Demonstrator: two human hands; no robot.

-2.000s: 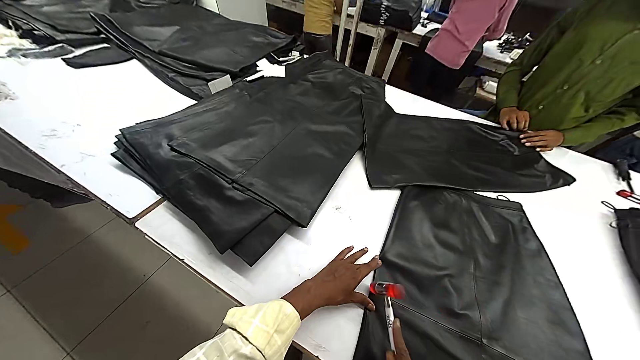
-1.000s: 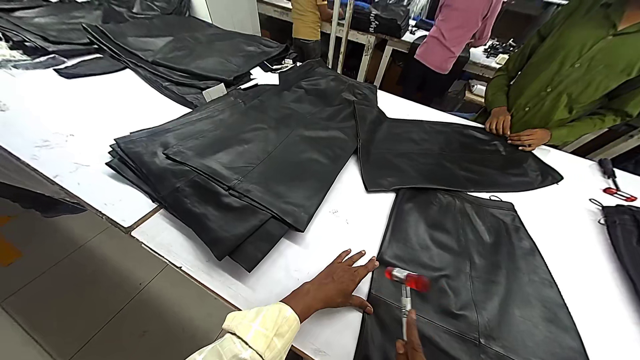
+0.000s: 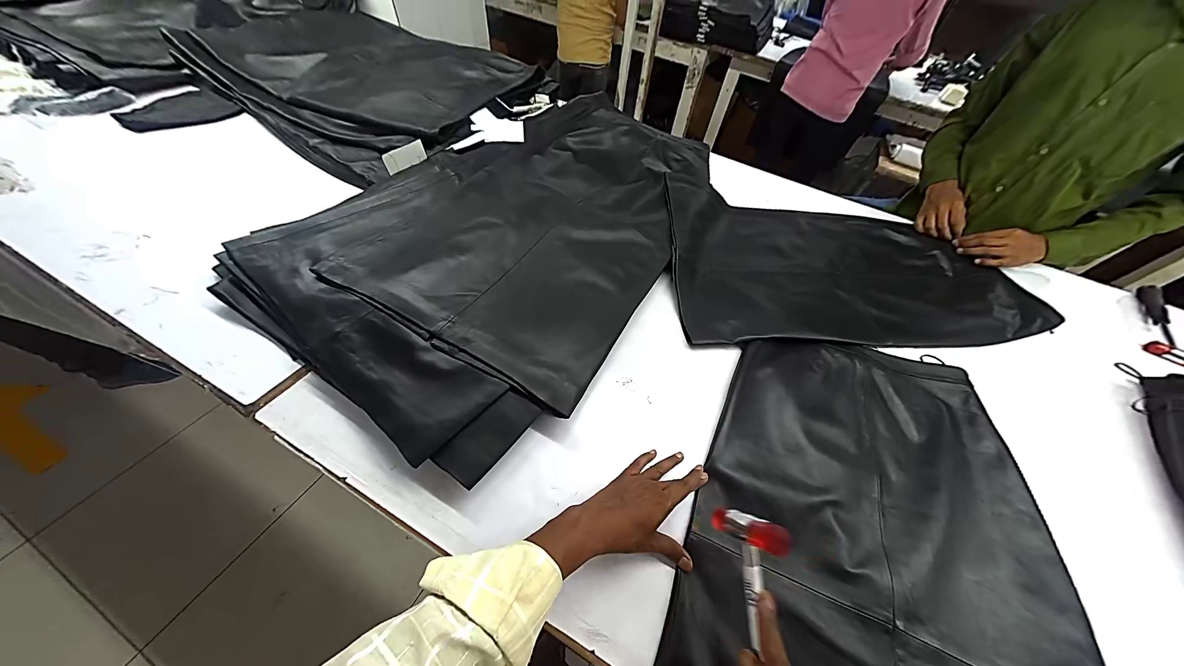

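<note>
A black leather skirt [image 3: 832,481] lies flat at the lower right, its waistband with a thin loop at the far end. My left hand [image 3: 629,513] rests with fingers spread on the white table and against the skirt's left edge, holding nothing. My right hand [image 3: 766,638], partly cut off by the bottom edge, grips the handle of a small mallet with red faces [image 3: 754,532]. The mallet head, slightly blurred, is over the skirt near its left edge, just right of my left hand. Whether it touches the leather I cannot tell.
A stack of black leather skirts [image 3: 481,268] overhangs the table's near edge. Another black leather piece [image 3: 832,277] lies under the hands of a co-worker in green [image 3: 1054,139]. More black leather pieces [image 3: 351,74] lie at the back left. A second red-headed tool [image 3: 1161,350] is at the right edge.
The mallet has shifted slightly relative to my left hand, with my right hand still on its handle. My left hand stays at the skirt's left edge.
</note>
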